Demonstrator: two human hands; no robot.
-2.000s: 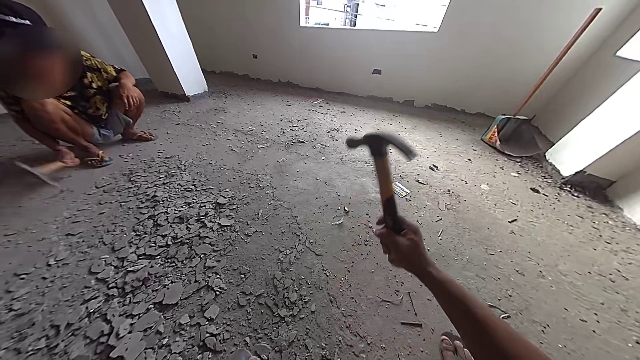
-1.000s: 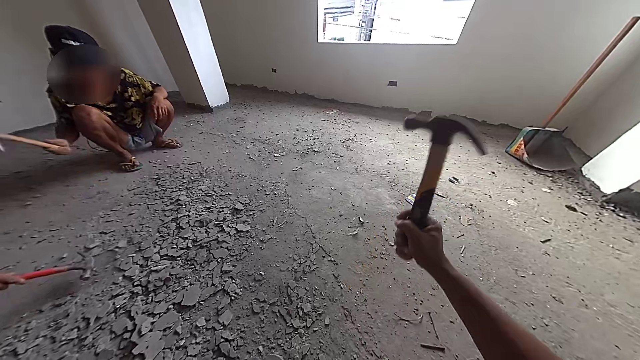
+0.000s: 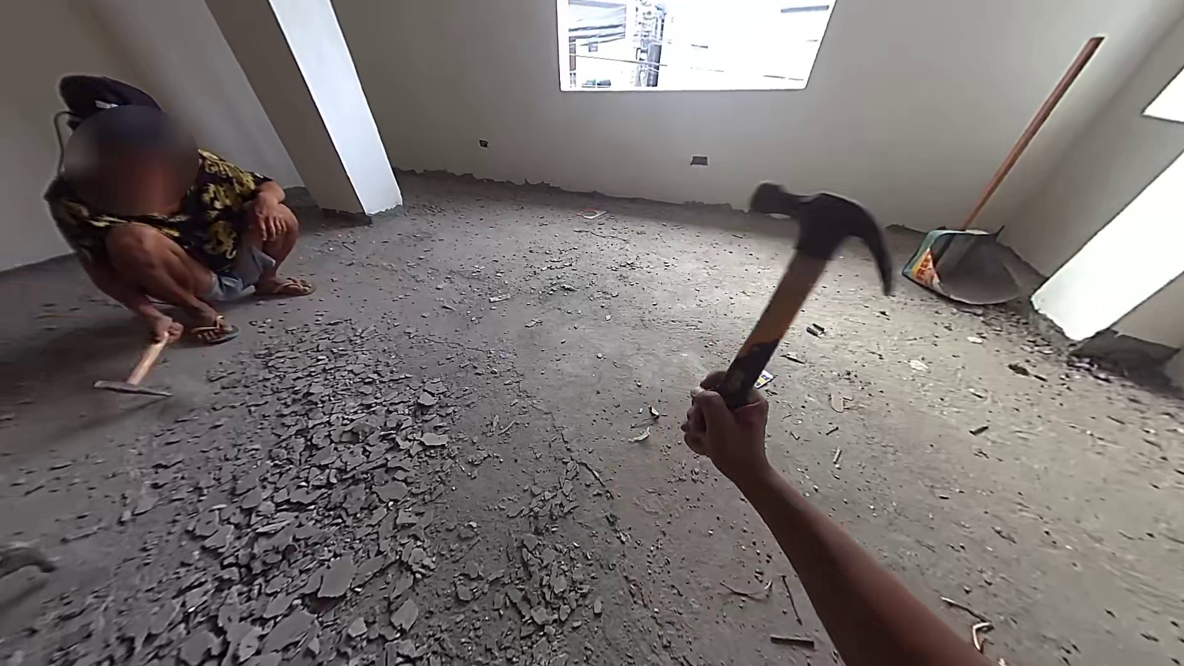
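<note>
My right hand (image 3: 731,421) grips the handle of a claw hammer (image 3: 786,287) and holds it raised above the floor, its dark head at the top and its claw pointing right. The handle is yellowish brown with a black grip. Below and left of it, broken flakes of grey mortar (image 3: 338,573) lie spread over the rough concrete floor (image 3: 666,527). My left hand is out of view.
A co-worker (image 3: 222,213) squats at the left, holding a wooden-handled hammer (image 3: 148,365) near the floor. A long-handled dustpan (image 3: 971,268) stands by the far right corner. A square column (image 3: 342,111) rises at the back left. A dark, blurred tool head (image 3: 23,560) shows at the left edge.
The co-worker's hammer has come down to the floor from where it was raised one second ago. The red-handled tool and the hand on it have moved mostly out of view at the left.
</note>
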